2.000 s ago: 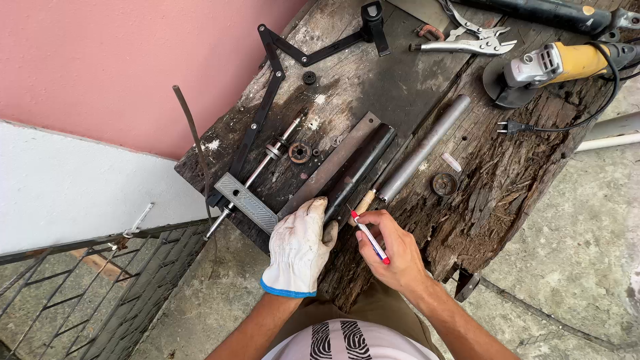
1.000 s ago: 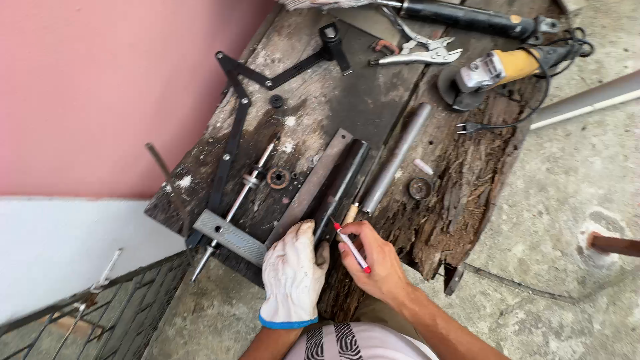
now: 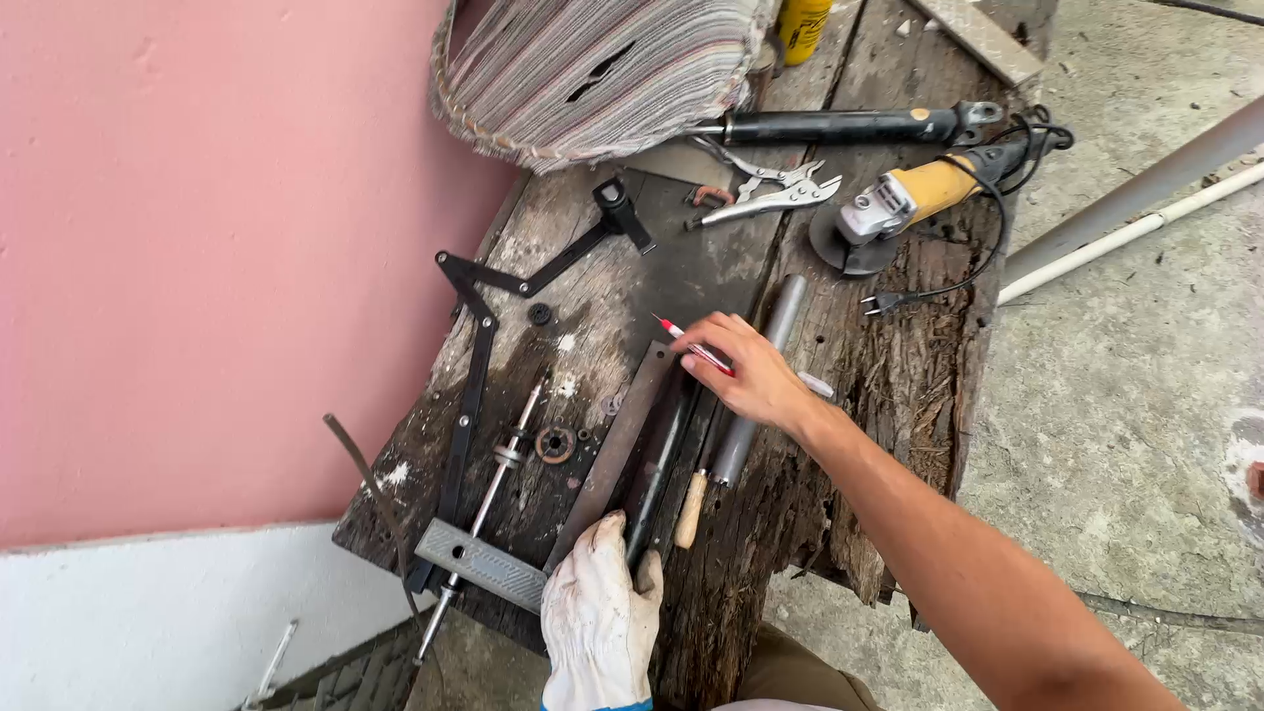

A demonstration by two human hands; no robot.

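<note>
My left hand (image 3: 600,612), in a white work glove, grips the near end of a dark metal tube (image 3: 660,464) that lies on the wooden table. Along the tube's left side lies a flat metal bar (image 3: 614,444) with a hole near its far end. Bare, my right hand (image 3: 736,365) holds a red and white marker (image 3: 699,351) above the tube's far end, its tip pointing up and left. A grey metal tube (image 3: 760,385) runs partly under the right hand, with a wooden handle (image 3: 691,509) by its near end.
An angle grinder (image 3: 904,202) with its cord, locking pliers (image 3: 775,196) and a black cylinder (image 3: 839,126) lie at the far right. A folding linkage (image 3: 479,365), threaded rod (image 3: 494,484), bearing (image 3: 555,444) and textured plate (image 3: 484,568) lie left. A striped fabric bundle (image 3: 602,74) sits beyond.
My right hand has moved with the marker from beside the gloved hand to the dark tube's far end. My left hand stays on the near end. The view has shifted.
</note>
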